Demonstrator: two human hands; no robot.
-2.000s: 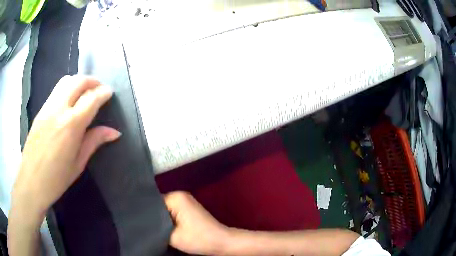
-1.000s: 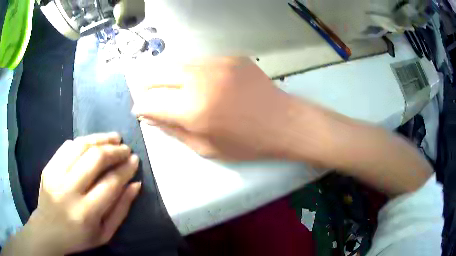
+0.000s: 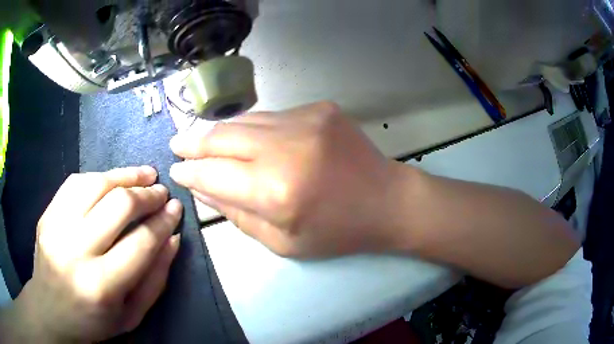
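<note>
The grey strip [image 3: 118, 134] runs from under the sewing machine head [image 3: 134, 50] down toward the wearer, with darker cloth [image 3: 40, 127] at its left. My left hand [image 3: 108, 248] lies on the strip with its fingers curled against the cloth. My right hand [image 3: 289, 175] is at the strip's right edge, fingertips on the cloth just below the pale round knob [image 3: 225, 87]. Small metal parts [image 3: 151, 99] show at the strip's top under the head. Whether either hand pinches the cloth is hard to tell.
Slim tweezers or snips [image 3: 468, 77] with blue and orange handles lie on the machine bed. A grey control panel [image 3: 572, 141] is at the right table edge. The white table front edge [image 3: 310, 295] runs below my right arm. A green tag [image 3: 7, 94] is at the far left.
My right hand has come up from the strip's lower end to its right edge near the needle area. My left hand has shifted down and curled. The machine head now fills more of the upper left.
</note>
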